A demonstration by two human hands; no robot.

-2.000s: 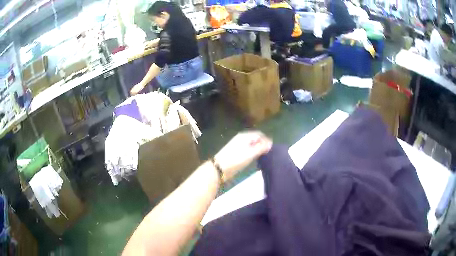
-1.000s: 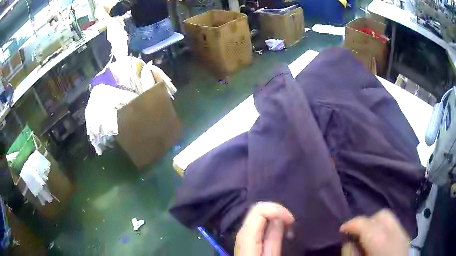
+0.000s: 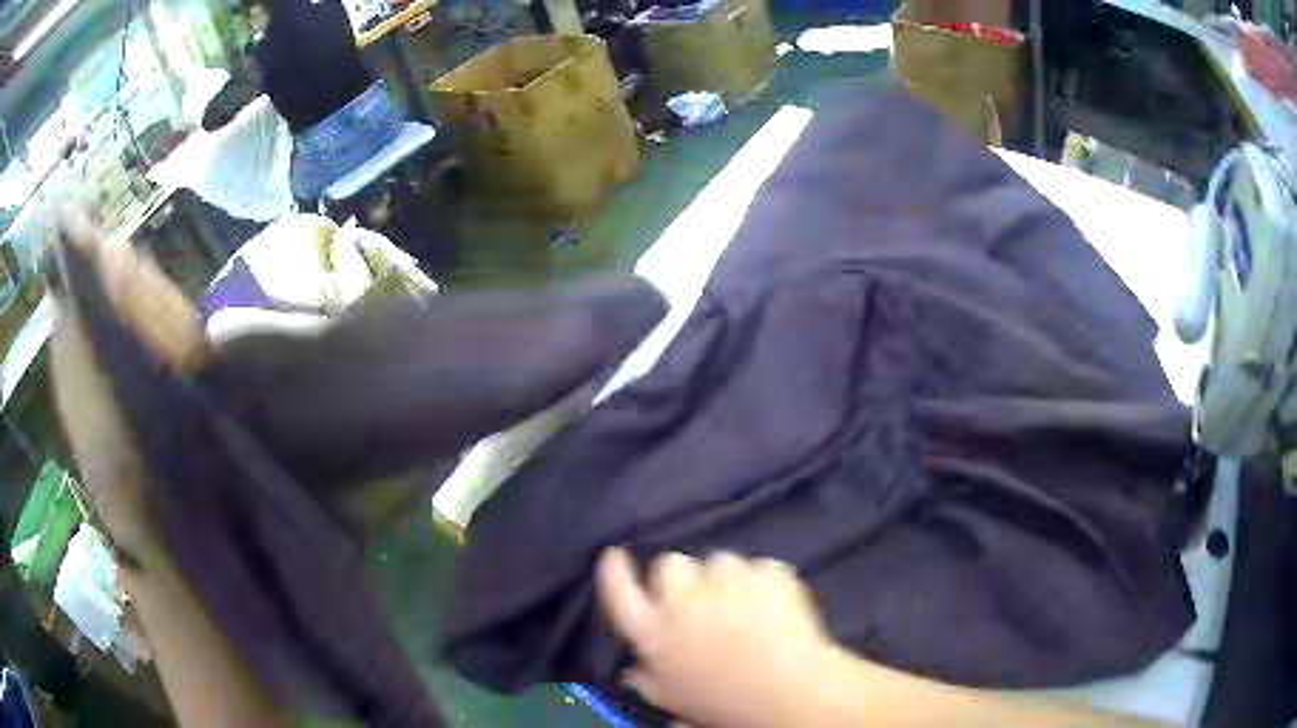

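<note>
The dark purple garment (image 3: 910, 341) lies spread over the white machine table (image 3: 740, 185), and its near edge hangs over the table's edge. My left hand (image 3: 135, 313) is raised at the far left, blurred, and holds a part of the cloth that stretches out over the floor. My right hand (image 3: 718, 626) lies on the near part of the garment, fingers bent onto the cloth; its fingertips are partly hidden in the folds. The off-white sewing machine head (image 3: 1252, 299) stands at the right edge.
Cardboard boxes (image 3: 548, 128) stand on the green floor beyond the table. A box heaped with white cloth (image 3: 320, 263) is at the left, partly behind the raised cloth. A seated person in a dark top (image 3: 306, 64) is at the upper left. A green-lined box is at the lower left.
My left hand has swung up and far to the left, pulling part of the garment with it. My right hand has moved left over the cloth. The view has shifted right.
</note>
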